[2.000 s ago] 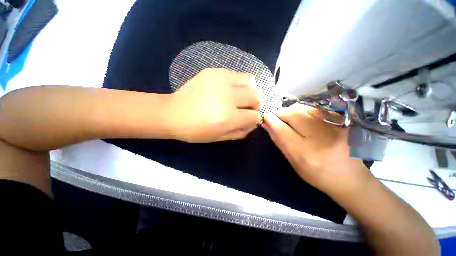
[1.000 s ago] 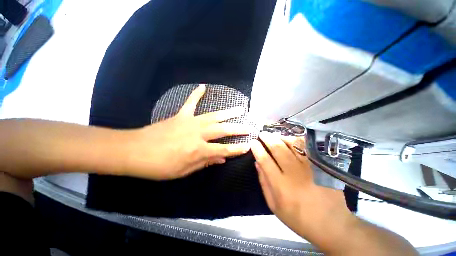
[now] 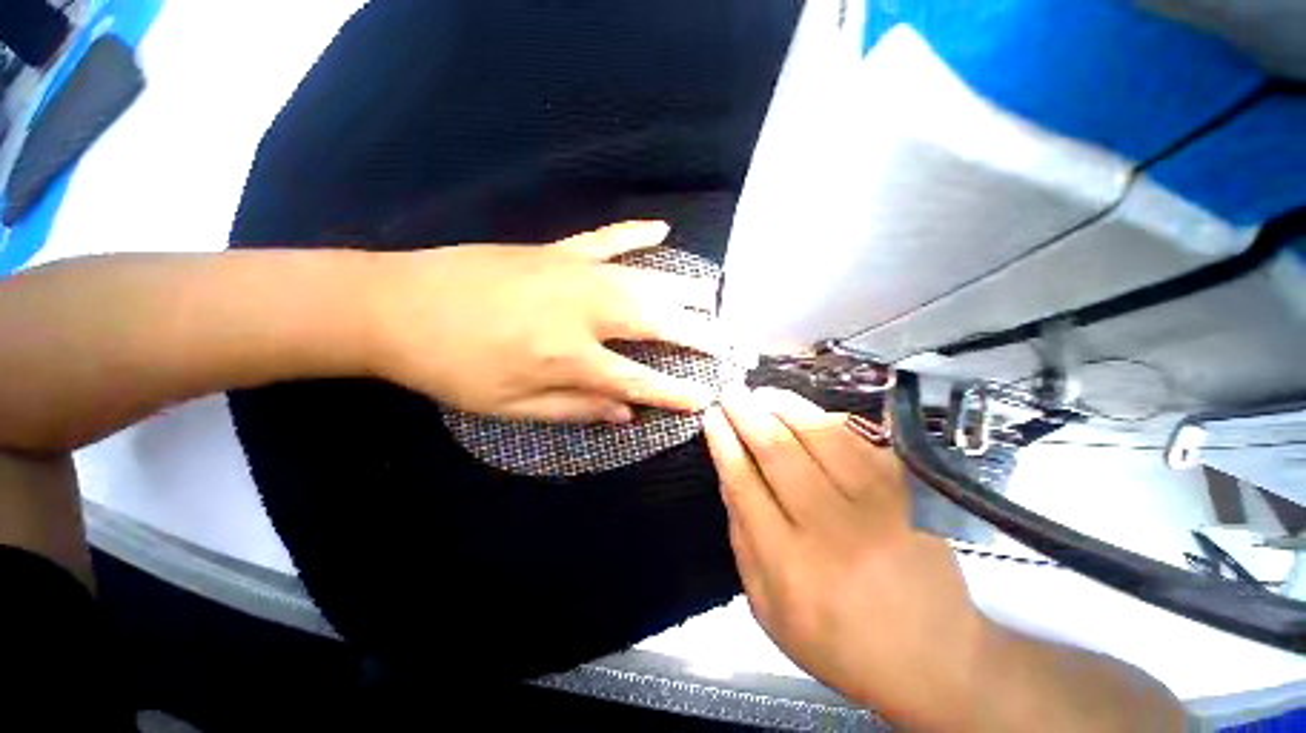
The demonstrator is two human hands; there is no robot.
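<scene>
The grey checked oval elbow patch (image 3: pixel 573 447) lies on the large black knit panel (image 3: pixel 501 129). My left hand (image 3: pixel 523 329) lies flat on the patch with fingers spread, pressing it and covering much of it. My right hand (image 3: pixel 824 530) rests at the patch's right edge, fingers extended and close together, fingertips touching the cloth near my left fingertips. The presser foot area (image 3: pixel 759 370) is just beside the fingertips, under the white and blue sewing machine head (image 3: pixel 974 215). The needle cannot be made out. Whether my right fingers pinch the cloth is hidden.
A dark grey spare patch (image 3: pixel 75 126) lies at the upper left on a blue-and-white surface. A black hose or cable (image 3: pixel 1060 541) curves below the machine head. Thread snips (image 3: pixel 1222 559) lie at the far right. The table's front edge has a measuring scale (image 3: pixel 688 693).
The panel and patch have turned under my hands, with more of the patch showing below my left hand. My left hand has gone from a closed fist to flat and spread.
</scene>
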